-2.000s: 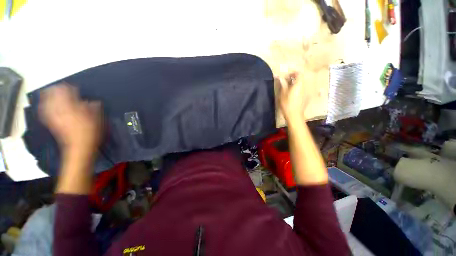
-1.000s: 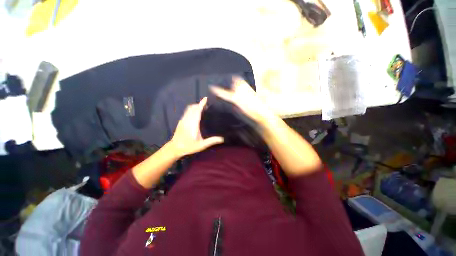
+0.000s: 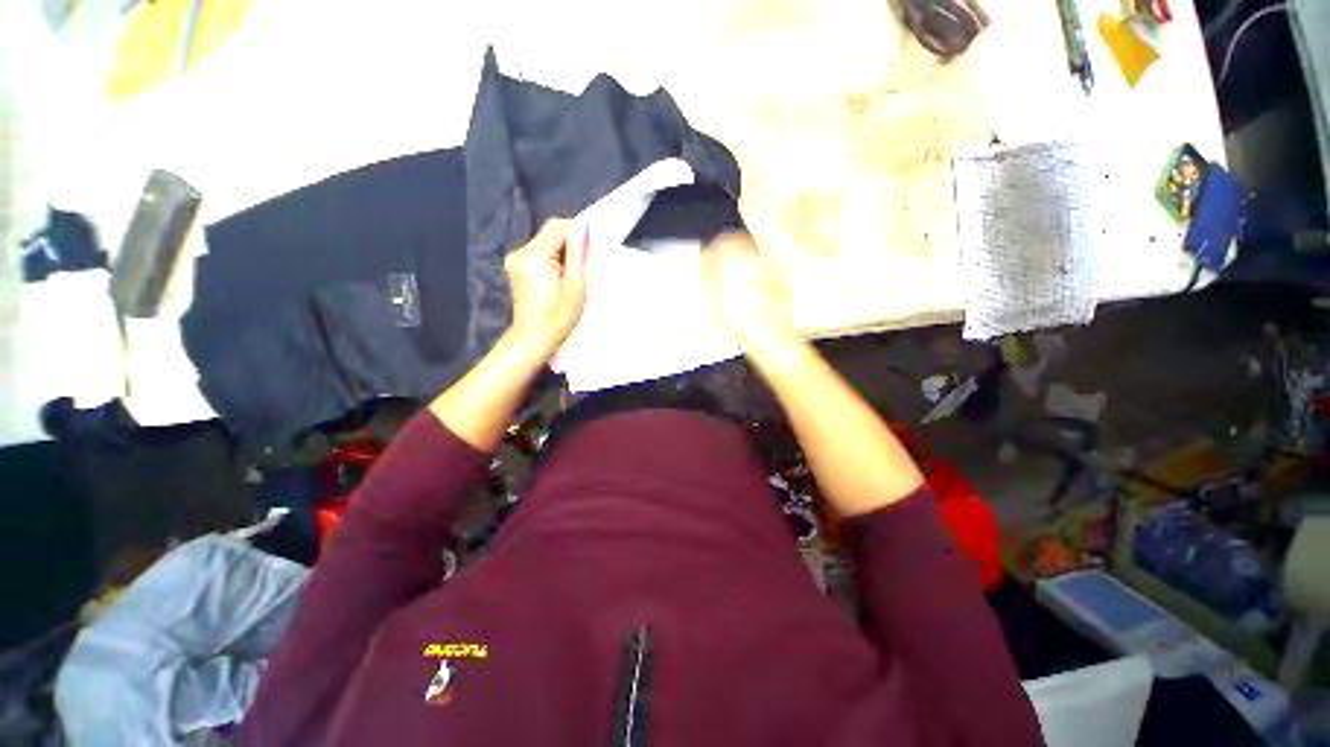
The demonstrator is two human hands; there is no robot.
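A dark jacket panel (image 3: 336,234) lies along the front of the cream worktable, with a small label (image 3: 404,299) on it. Its right part is lifted and folded back in loose folds, and a white piece (image 3: 642,321), perhaps interfacing or a pocket bag, shows there. My left hand (image 3: 547,288) pinches the fold beside the white piece's left edge. My right hand (image 3: 751,292) is blurred at the white piece's right side; its fingers and any hold cannot be made out.
A grey block (image 3: 156,244) stands at the left. A pale perforated mat (image 3: 1028,241) lies at the right table edge. A black tool (image 3: 941,25), a yellow piece (image 3: 1129,50) and a blue item (image 3: 1214,215) lie farther right. Dark scraps lie at far left.
The panel's right part has been lifted and folded back, and the white piece has come into view. My hands have moved from the dark cloth to either side of the white piece.
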